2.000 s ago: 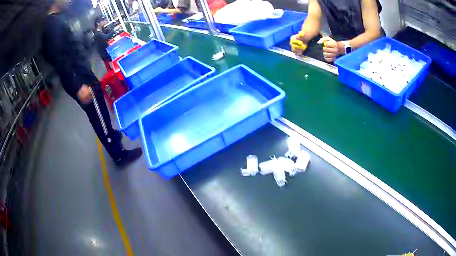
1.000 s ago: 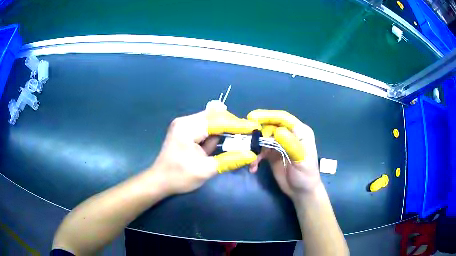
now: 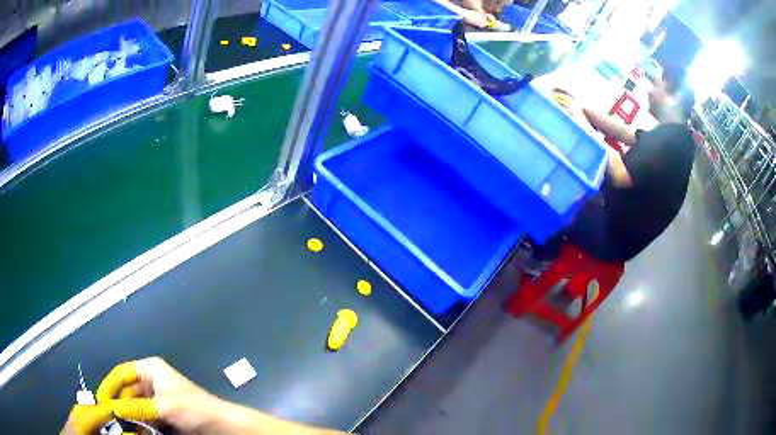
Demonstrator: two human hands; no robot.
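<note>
My right hand (image 3: 157, 395), with yellow finger cots, is at the bottom left; its forearm runs along the lower edge. My left hand (image 3: 83, 420) is mostly cut off, with a yellow-covered fingertip showing. The fingers of both hands meet around a white wired module (image 3: 111, 427), largely hidden and cut off. Another white piece (image 3: 84, 397) with a thin upright lead shows beside the left fingertip. A small white square piece (image 3: 240, 372) lies on the dark bench to the right of my hands.
Yellow finger cots (image 3: 342, 330) lie on the bench (image 3: 247, 289). A blue bin (image 3: 408, 255) adjoins its far end, with tilted stacked bins (image 3: 502, 127) beyond, the top one holding a dark curved item. White modules (image 3: 223, 105) lie on the green belt (image 3: 111, 204). A person sits on a red stool (image 3: 570, 289).
The view has swung to the right from the bench centre. Both hands now show at the bottom left, still together at the module; the left is mostly out of frame.
</note>
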